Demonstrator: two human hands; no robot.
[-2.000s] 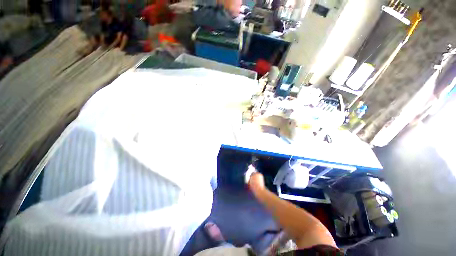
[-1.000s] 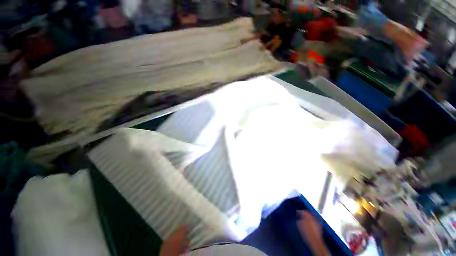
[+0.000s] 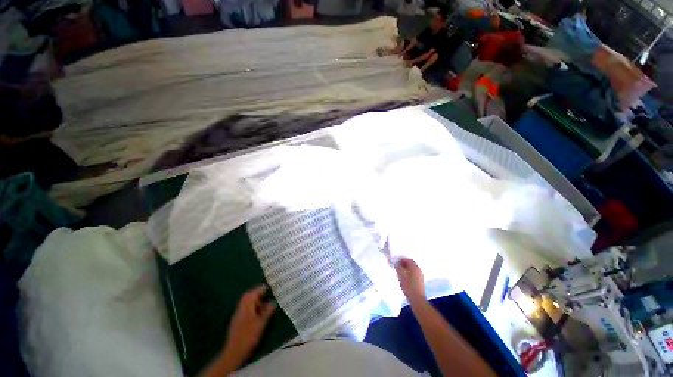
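Sheer white fabric (image 3: 310,250) with faint stripes lies in loose folds over the green table (image 3: 214,309). Its upper part is glaring white. My left hand (image 3: 252,316) is over the green top by the fabric's near left edge. Its fingers are curled near a small dark spot; whether they hold anything is unclear. My right hand (image 3: 409,278) is at the fabric's right part, fingers pinched on a fold.
White fabric is heaped (image 3: 88,302) at left. Red-handled scissors (image 3: 531,353) lie by the sewing machine (image 3: 605,316) at right, near a grey bar (image 3: 491,283). A blue recess (image 3: 465,324) is below. A person (image 3: 428,48) sits beyond long cream fabric (image 3: 221,81).
The view has swung from the machine side to the table. My hands have moved up to the fabric. The fabric's left part is now folded away, baring more green tabletop.
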